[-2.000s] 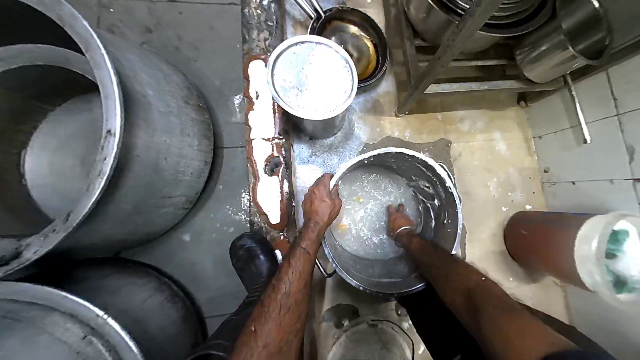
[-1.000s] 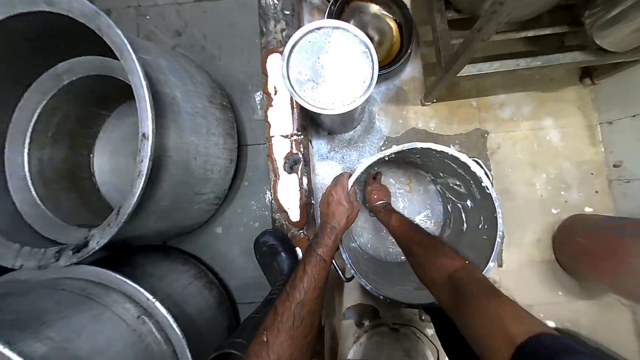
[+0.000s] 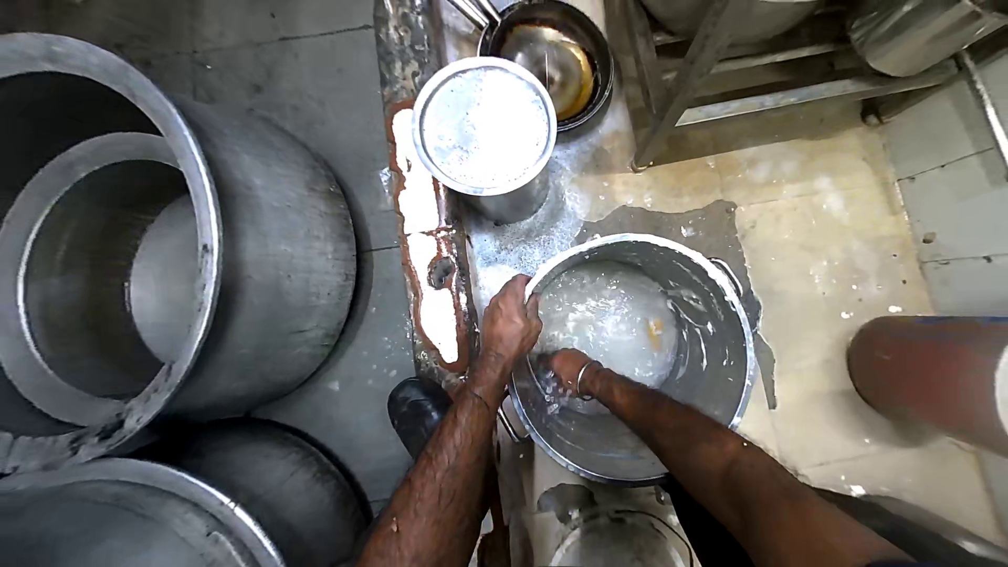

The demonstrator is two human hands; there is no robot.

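Observation:
A large metal pot (image 3: 709, 346) stands on the wet floor between my arms, with cloudy, frothy water (image 3: 610, 315) in its bottom. Its left rim is gripped by my left hand (image 3: 510, 319), fingers curled over the edge. Inside the pot, my right hand (image 3: 568, 372) is low against the left inner wall, in splashing water; its fingers are blurred, and whether they hold a scrubber cannot be told. A metal bangle is on the right wrist. A yellowish bit lies in the water.
Beyond the pot stand a lidded metal container (image 3: 484, 130) and a dark, oily pan (image 3: 563, 67). Huge metal vessels (image 3: 276, 260) fill the left. A raised ledge (image 3: 429, 252) runs beside the pot. A metal rack (image 3: 772, 94) is at upper right, a reddish-brown cylinder (image 3: 921, 378) at right.
My right hand has moved down the left inside wall of the pot from near the left hand. The left hand has stayed on the rim.

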